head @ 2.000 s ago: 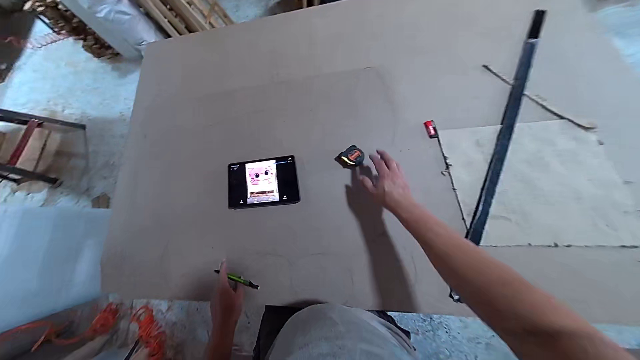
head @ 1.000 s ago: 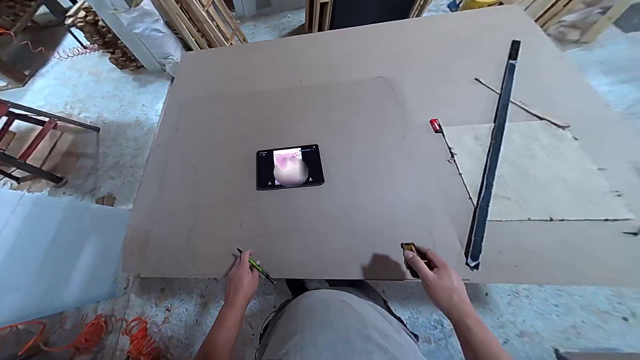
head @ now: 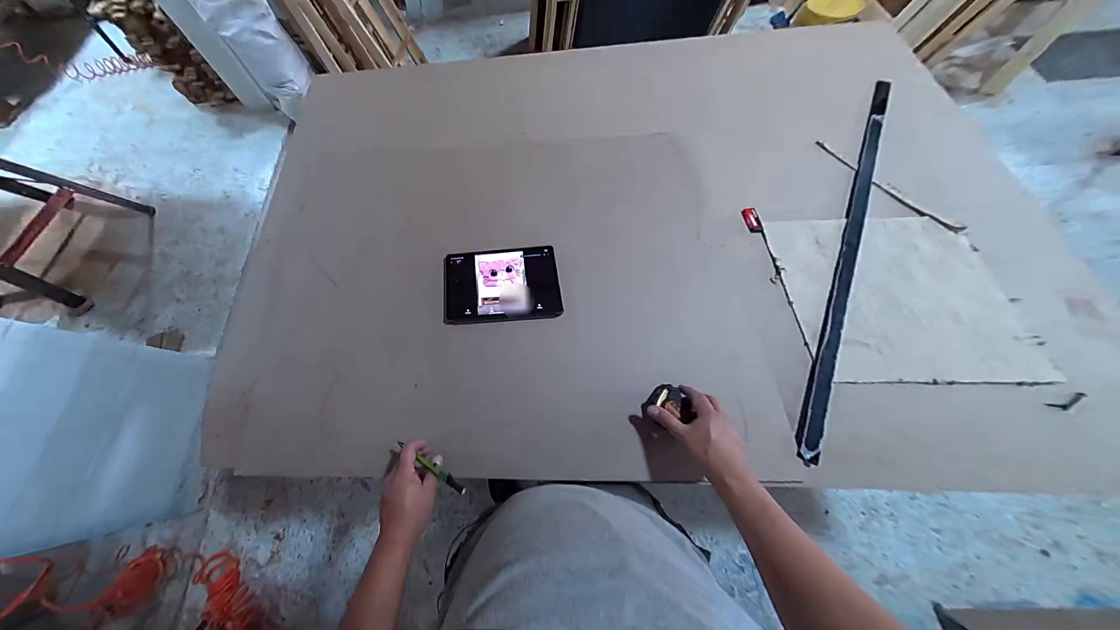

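My left hand is at the table's near edge, its fingers closed on a green and black pen. Just above the near part of the board, my right hand grips a dark tape measure with an orange patch. A tablet, its screen lit with a pink cartoon cat face, lies on the large brown board beyond both hands. To the right of my right hand, a long dark straight bar lies across a pale rectangular sheet.
A small red object sits at the sheet's upper left corner, with a thin dark strip running from it. Another thin strip passes under the bar. Orange hoses lie on the floor at lower left; wooden slats stand behind.
My right hand has picked up the tape measure, which lay right of the tablet, and brought it nearer my body. Since one second ago it has moved left and slightly away. The view has shifted.
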